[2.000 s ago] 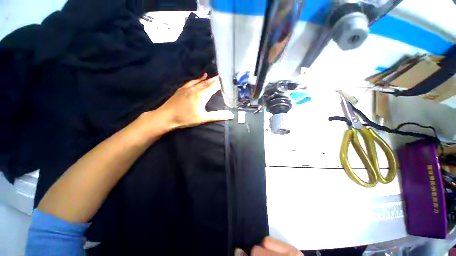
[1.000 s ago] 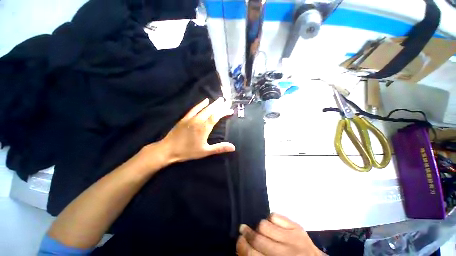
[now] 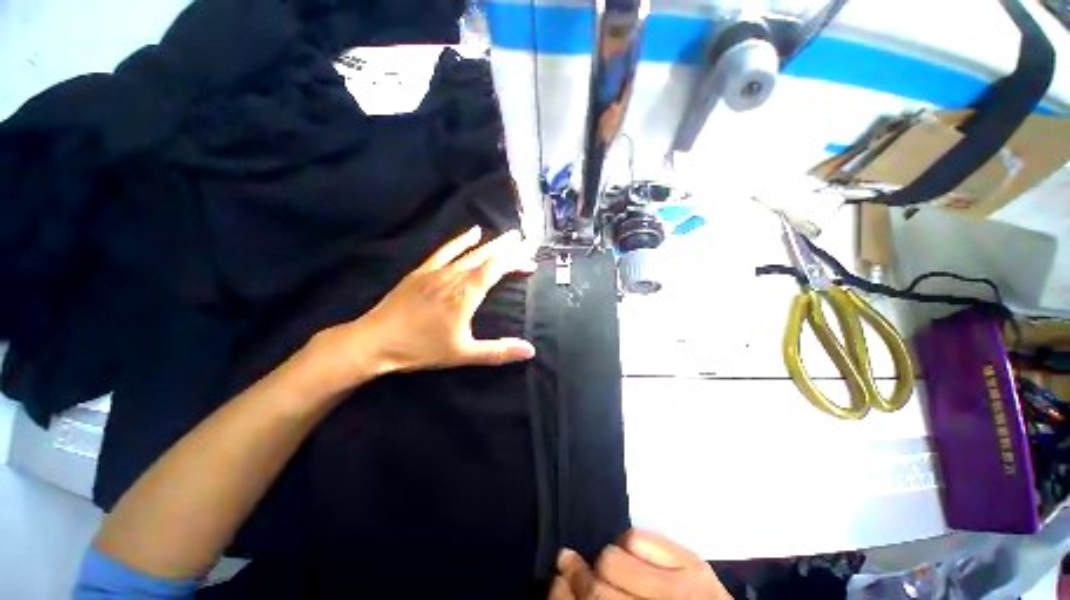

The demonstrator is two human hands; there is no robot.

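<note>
A large black knit garment piece (image 3: 399, 469) lies under both hands. A flatter black strip (image 3: 590, 399) runs up its right edge to the presser foot (image 3: 564, 270). My left hand (image 3: 434, 311) lies on the cloth left of the foot, fingers spread, fingertips beside the foot, thumb near the strip. My right hand (image 3: 640, 570), cut off by the bottom edge, pinches the lower end of the strip. The needle is too small to tell.
The white machine head (image 3: 692, 82) stands above. Right of the foot are a ribbed knob (image 3: 638, 230), yellow-handled scissors (image 3: 847, 352) and black cord (image 3: 939, 292). A purple box (image 3: 983, 422) is far right, cardboard (image 3: 974, 158) behind. Heaped black cloth (image 3: 235, 176) lies left.
Since two seconds ago, my left hand has opened wider, its thumb now lower on the cloth. My right hand has come further into view. The view has shifted slightly.
</note>
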